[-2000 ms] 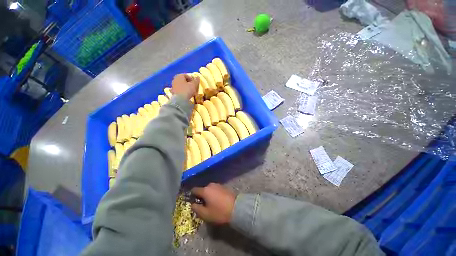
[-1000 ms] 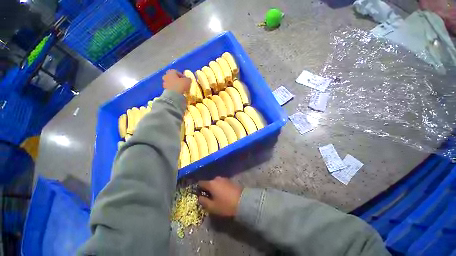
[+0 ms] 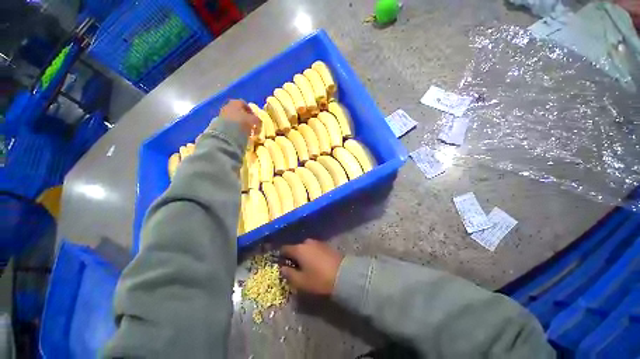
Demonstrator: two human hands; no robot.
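Observation:
Pale-yellow banana-shaped pieces (image 3: 319,172) lie in rows in a blue tray (image 3: 365,105) on the table. My left hand (image 3: 238,116) is inside the tray, at the row nearest its far wall, against a piece there. Its fingertips are partly hidden, so its hold is unclear. My left sleeve covers the tray's left part. My right hand (image 3: 316,268) rests on the table below the tray, fingers curled around a small dark object (image 3: 288,261). Beside it is a pile of small yellow bits (image 3: 265,286).
White paper slips (image 3: 446,102) and crinkled clear film (image 3: 540,126) lie right of the tray. A green ball (image 3: 387,10) and pale cloth (image 3: 596,38) are at the far side. Blue crates (image 3: 596,294) stand at lower right; another blue tray (image 3: 81,301) is at lower left.
My left hand has moved leftwards along the far row, uncovering more pieces to its right. My right hand stays beside the pile. The camera view has shifted slightly.

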